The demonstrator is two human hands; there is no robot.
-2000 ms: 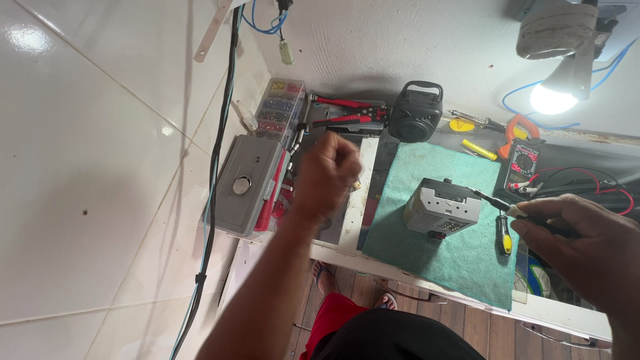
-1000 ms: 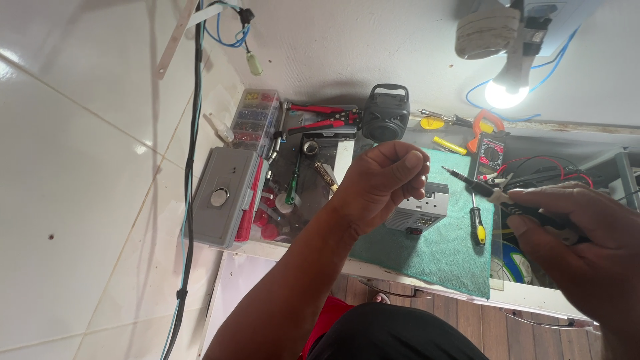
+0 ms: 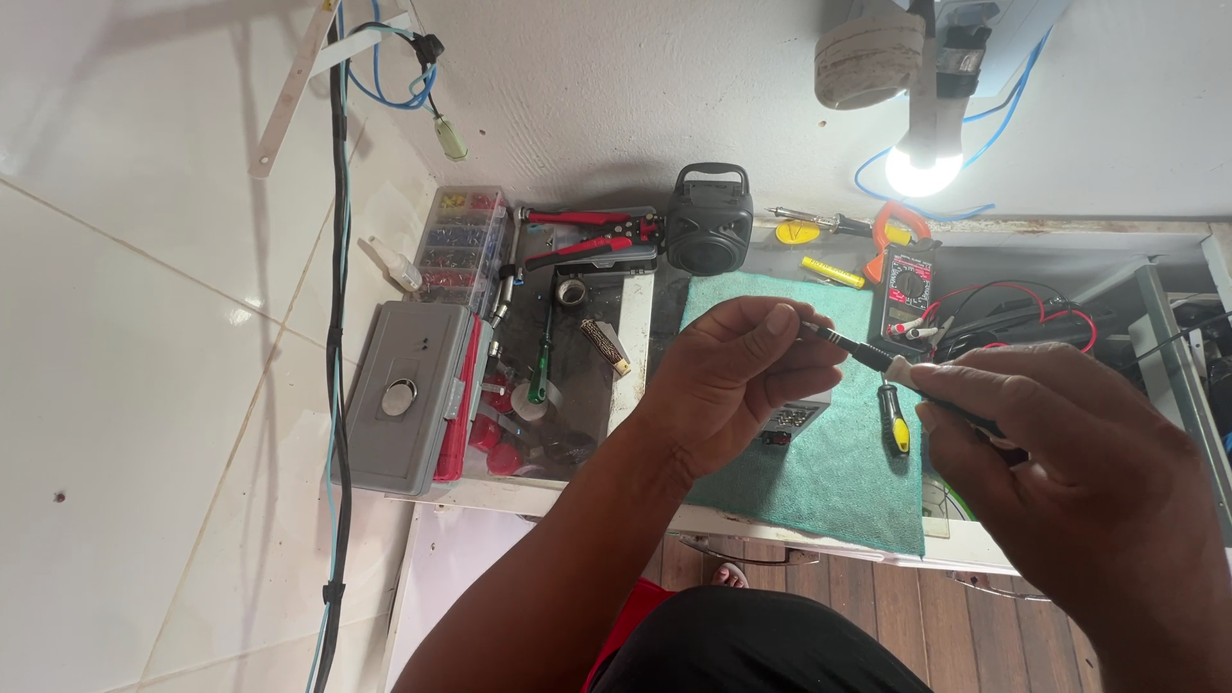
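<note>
My right hand grips a black screwdriver with a slim shaft, its tip pointing left. The fingers of my left hand are curled at that tip; whether they pinch something small there is hidden. Below and behind my left hand, a grey boxy device rests on a green cloth, mostly covered by the hand. A black and yellow screwdriver lies on the cloth, right of the device.
Left are a grey toolbox, an organizer of small parts, red wire strippers, a green screwdriver and a folding knife. Behind stand a black speaker and, rightward, a multimeter. A lit bulb hangs above.
My left hand has moved right, from beside the cloth to the screwdriver's tip in front of the device. The screwdriver in my right hand has come away from the device. The view has shifted.
</note>
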